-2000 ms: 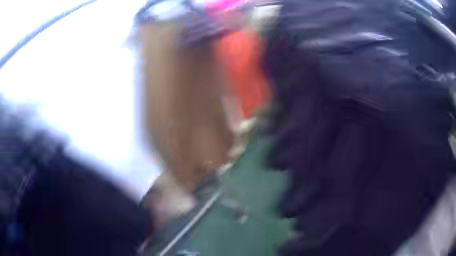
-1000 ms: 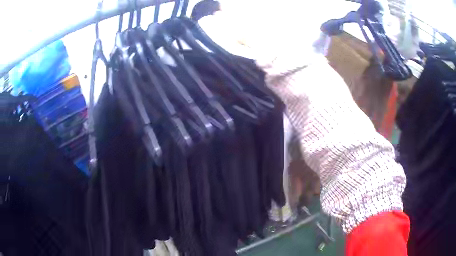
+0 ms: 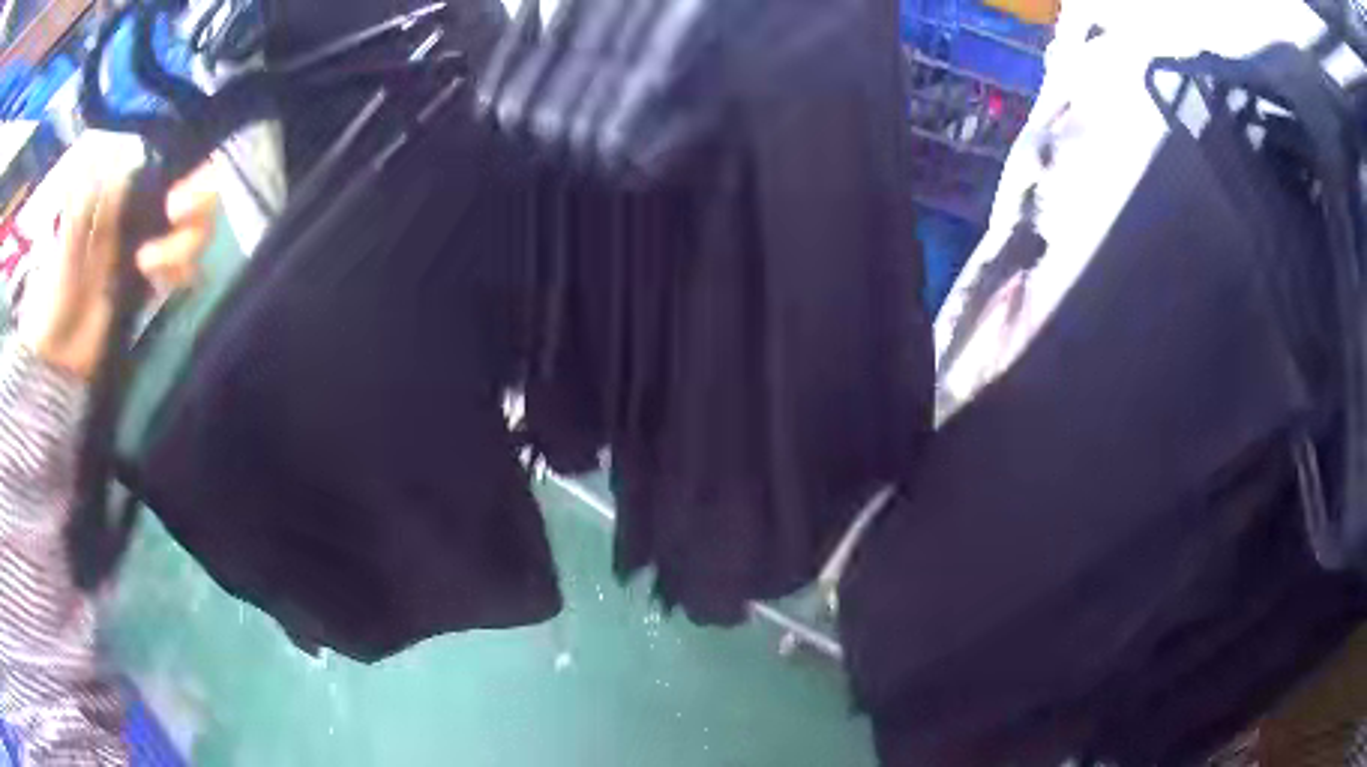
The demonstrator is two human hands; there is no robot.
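My left hand (image 3: 93, 262), in a grey-white knit sleeve, is at the left edge with its fingers closed around dark hanger parts. A black garment (image 3: 367, 405) hangs beside it, tilted, its hem free above the floor. More black garments (image 3: 750, 330) hang close together in the middle. At the right, a large black garment (image 3: 1079, 525) hangs at a slant below black hangers (image 3: 1274, 195). My right hand is not in view. The picture is blurred.
A green floor (image 3: 435, 704) shows below the garments, with a thin metal rack bar (image 3: 795, 629) low down. Blue stacked shapes (image 3: 967, 120) stand behind, beside a white patterned cloth or bag (image 3: 1034, 225). More blue shapes show at the left.
The view has swung to another side of the racks. The sleeved arm reaching up from the lower right is gone from view. My left hand with hangers now shows at the left.
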